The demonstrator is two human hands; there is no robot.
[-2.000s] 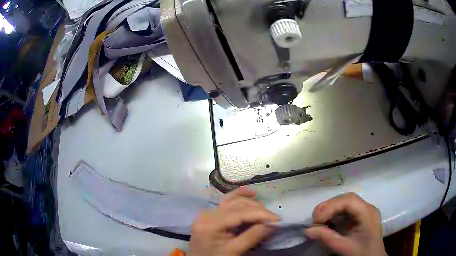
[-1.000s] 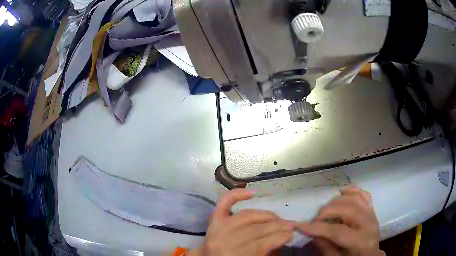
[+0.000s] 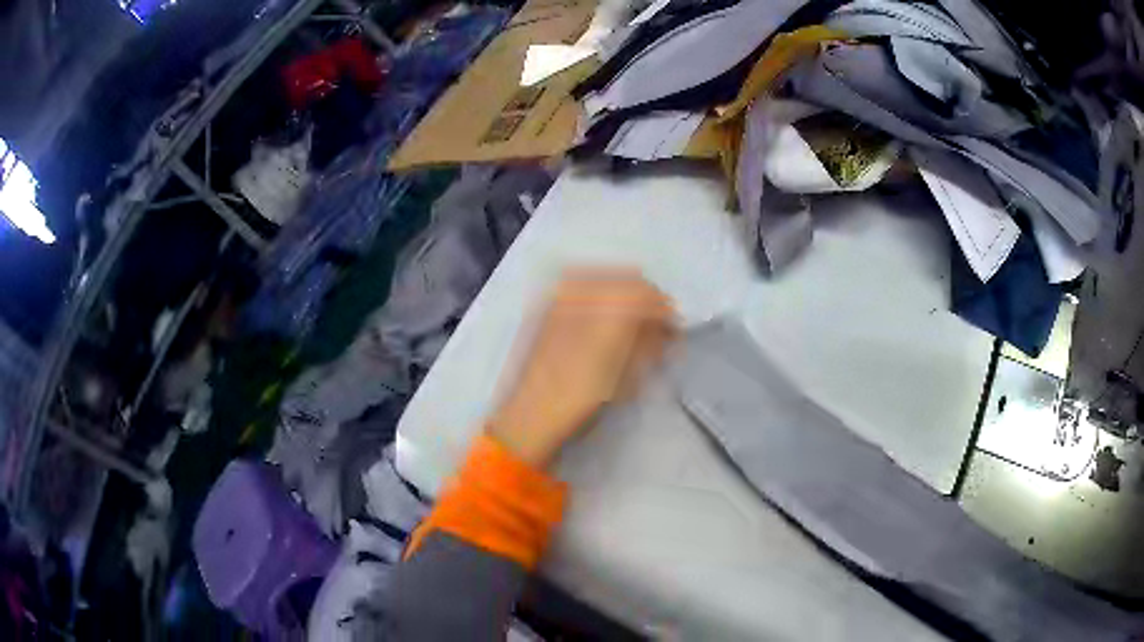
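Note:
My left hand (image 3: 596,339), blurred, with an orange cuff and grey sleeve, is over the white table, beside the end of a long curved grey band (image 3: 828,464). The fingers are curled. The blur hides whether they hold the band's end. The band runs from there down to the lower right, with black along its lower edge. My right hand is not in view.
The sewing machine's lit needle area (image 3: 1048,420) is at the right edge. Tangled strips (image 3: 878,100) lie at the table's back, beside brown cardboard (image 3: 502,113). Heaped cloth and a purple stool (image 3: 257,539) are at left.
The view has swung left. My left hand has moved away from my right hand to the band's far end. My right hand has left the view. The band now reaches farther right in view.

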